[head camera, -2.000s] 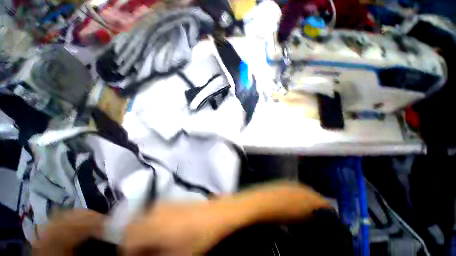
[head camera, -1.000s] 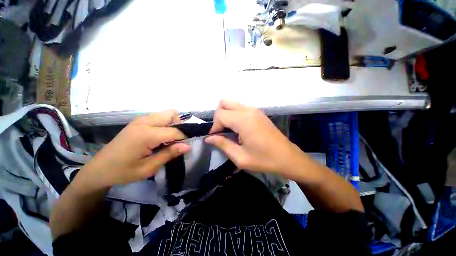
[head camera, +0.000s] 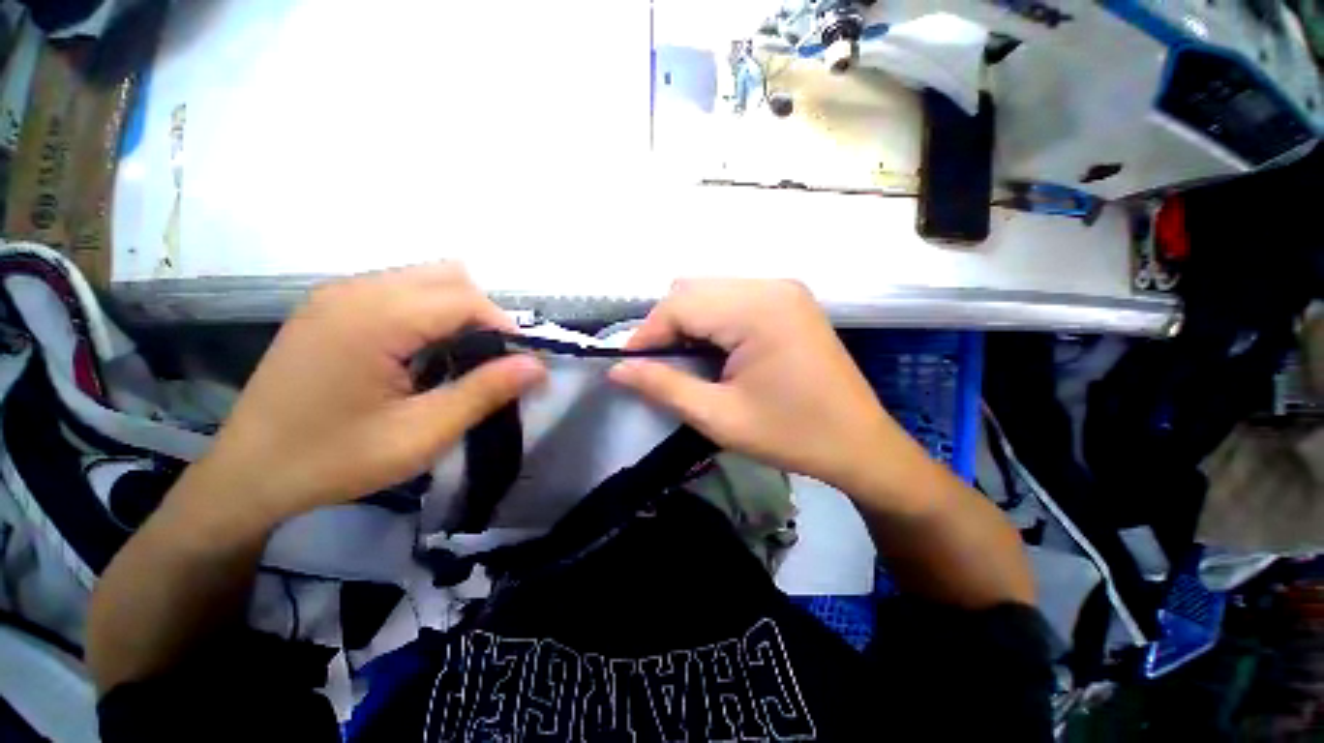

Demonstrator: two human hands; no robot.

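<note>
A light grey garment piece (head camera: pixel 574 436) with black trim (head camera: pixel 495 468) hangs over my lap at the table's front edge. My left hand (head camera: pixel 399 370) pinches its dark upper edge between thumb and fingers at the left. My right hand (head camera: pixel 748 363) pinches the same edge a short way to the right. The edge is stretched nearly level between both hands. A small white bit shows just above it. The fingertips inside the folds are partly hidden.
The white sewing table (head camera: pixel 392 160) has a metallic front edge. The sewing machine (head camera: pixel 1104 87) is at upper right, with a black phone (head camera: pixel 955 167) and a blue-handled tool (head camera: pixel 1057 200) near it. A blue crate (head camera: pixel 929 392) is below the table. More grey-black pieces (head camera: pixel 66 421) lie at left.
Since one second ago, both hands still hold the edge, now drawn straighter and a little further apart. Earlier, the arms were blurred low in view and white-black fabric covered the table; now it is off the tabletop.
</note>
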